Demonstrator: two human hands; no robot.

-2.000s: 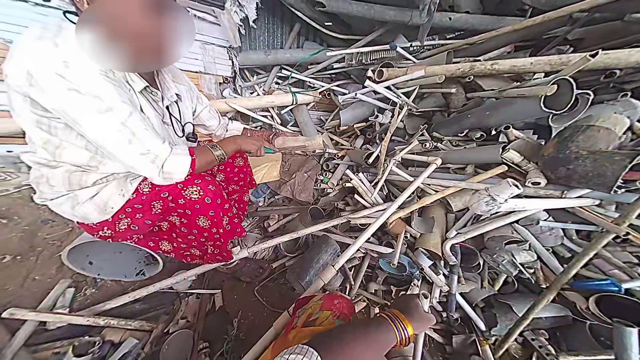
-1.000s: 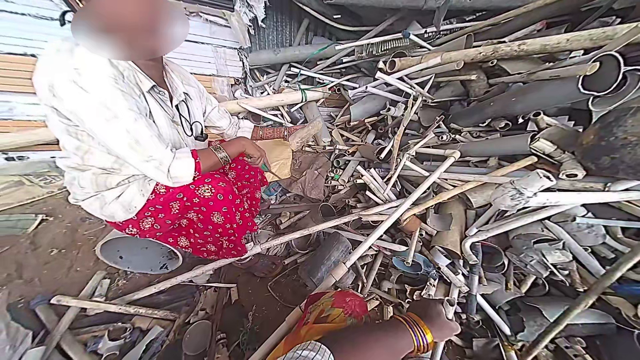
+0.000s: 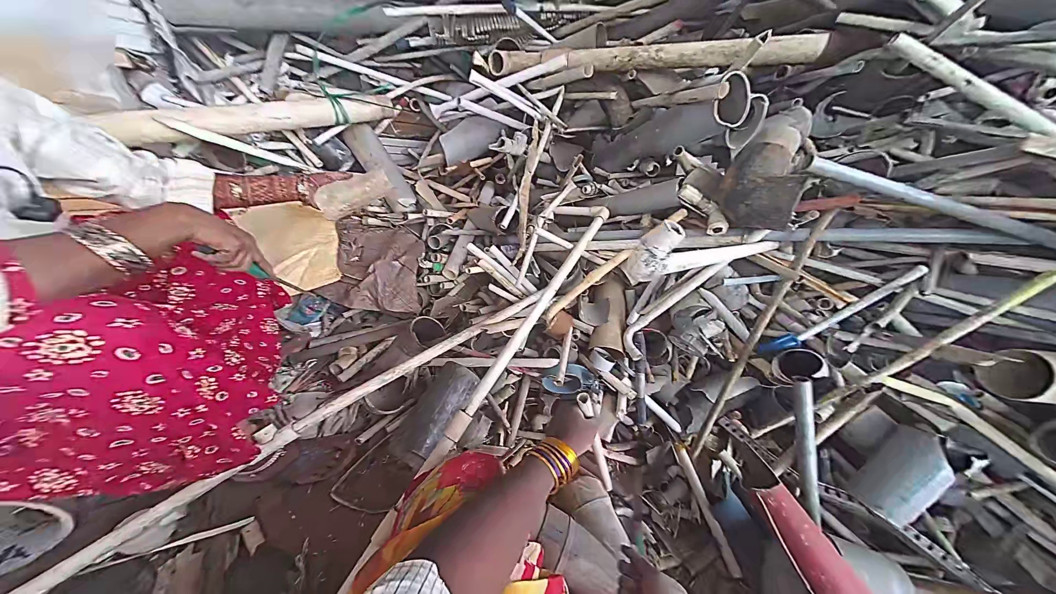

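My left hand [image 3: 577,425], with yellow bangles at the wrist, reaches into a heap of scrap pipes in the head view. Its fingers are closed around a thin pale pipe piece [image 3: 585,403], partly hidden by the hand. Just above lies a blue-grey plastic ring [image 3: 569,379]. A long white pipe [image 3: 536,322] slants past on the left. At the bottom edge a dark, blurred shape may be my right hand [image 3: 639,569]; its fingers and anything in them cannot be made out.
A co-worker in a red patterned skirt [image 3: 140,371] sits at the left, a hand holding a thin tool near a tan piece [image 3: 297,247]. Long poles [image 3: 755,338] cross the heap. A red half-pipe [image 3: 804,536] and a wide pipe end [image 3: 1019,375] lie at the right.
My left hand has moved nearer to the blue-grey ring. The view has shifted toward the right. The co-worker remains seated at the left.
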